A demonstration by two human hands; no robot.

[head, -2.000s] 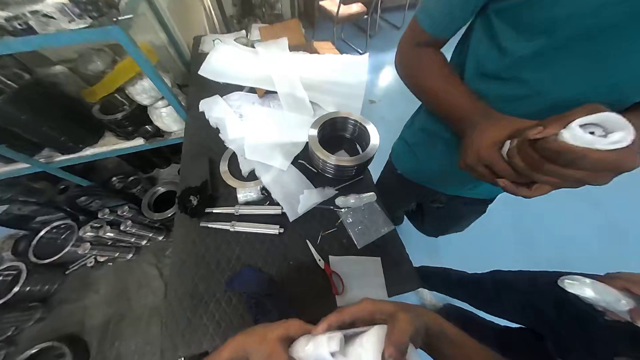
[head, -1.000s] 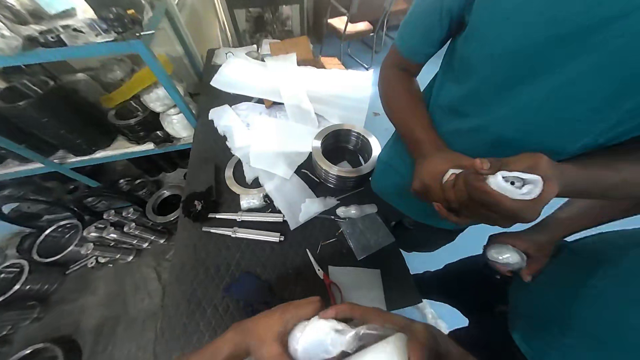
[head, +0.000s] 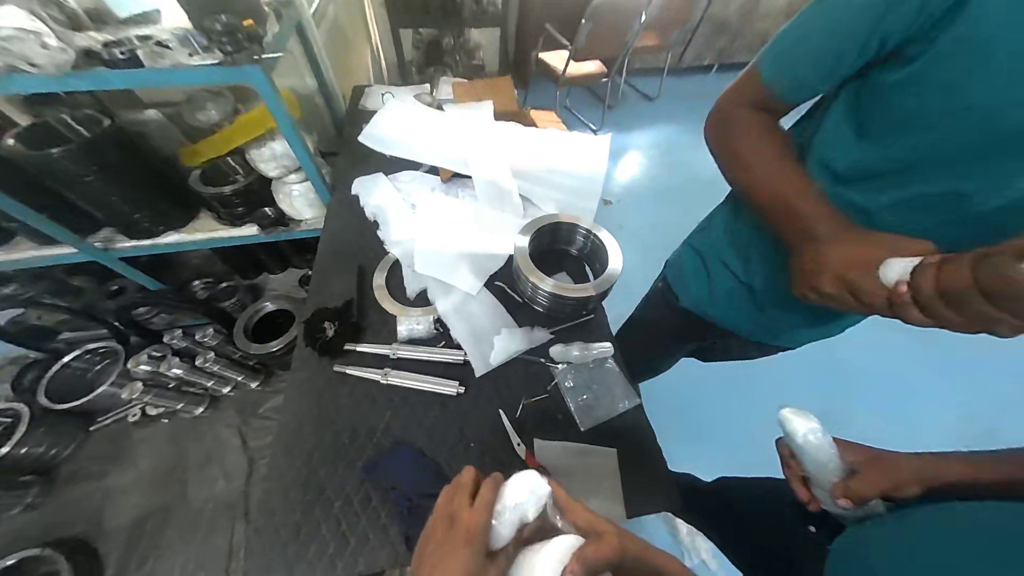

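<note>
At the bottom centre, my left hand (head: 458,524) and my right hand (head: 612,536) grip a bundle wrapped in white foam and clear plastic (head: 522,504) from both sides. Just beyond it lie red-handled scissors (head: 516,442), blades apart, and a grey square sheet (head: 588,472). A dark blue cloth (head: 406,474) is left of my left hand. Farther off, two machined metal shafts (head: 404,380) lie side by side, left of a clear plastic bag (head: 596,392). A stack of metal rings (head: 568,264) stands at the table's right edge, beside white foam sheets (head: 456,240).
The dark table (head: 320,464) runs away from me. A blue shelf rack (head: 160,78) with metal parts stands at left, with more rings and shafts (head: 180,372) below. Two people at right each hold wrapped pieces; one piece (head: 812,448) is near the lower right. Chairs (head: 576,68) stand behind.
The wrapped bundle in my hands has turned more upright. At lower right, a person's hand with a wrapped piece has moved and the piece is now tilted. The other person's hands have moved right.
</note>
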